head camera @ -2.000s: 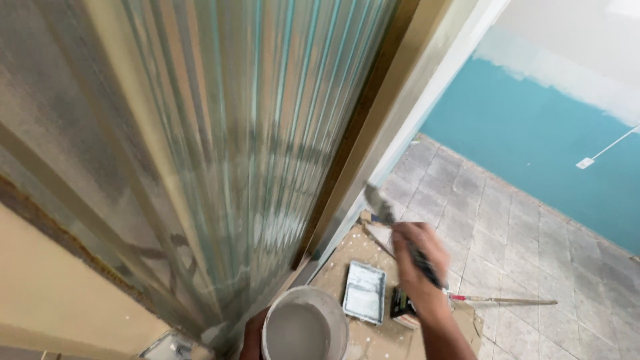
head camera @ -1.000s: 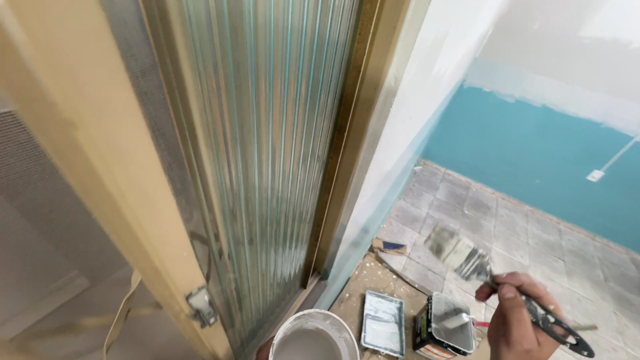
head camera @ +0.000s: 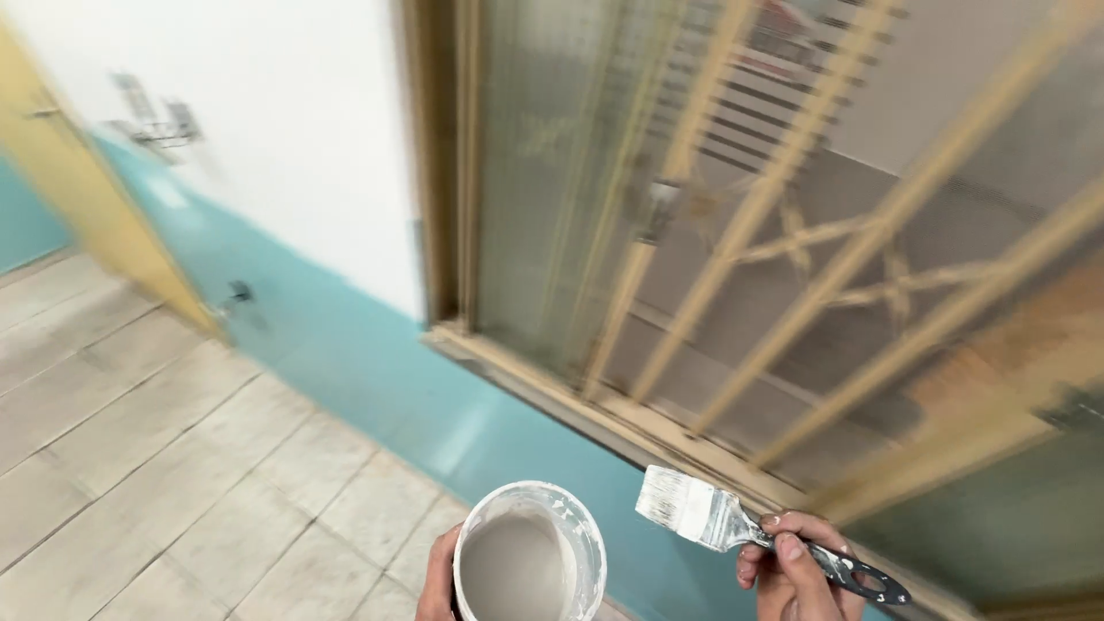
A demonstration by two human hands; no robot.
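My left hand (head camera: pixel 440 576) holds a white plastic tub (head camera: pixel 591 552) at the bottom centre; only part of the fingers shows at its left side. Grey-looking paint (head camera: pixel 515 565) fills part of the tub, and its inner wall is smeared. To the right, my right hand (head camera: pixel 798 565) grips the black handle of a flat paintbrush (head camera: pixel 690 509). The bristles point left, are coated in whitish paint, and stand apart from the tub. Behind the brush runs the sill of a window (head camera: pixel 526 371) with a tan frame.
Tan window bars (head camera: pixel 802 285) cross the right side. A wall (head camera: pixel 345 328), white above and teal below, carries blurred fittings (head camera: pixel 164 125) at upper left. A yellow door frame (head camera: pixel 112 198) stands at far left. Pale floor tiles (head camera: pixel 216 466) spread at lower left.
The view has swung far around to the window and another stretch of wall. The tray and open can seen on the floor earlier are out of view. Both hands keep hold of tub and brush.
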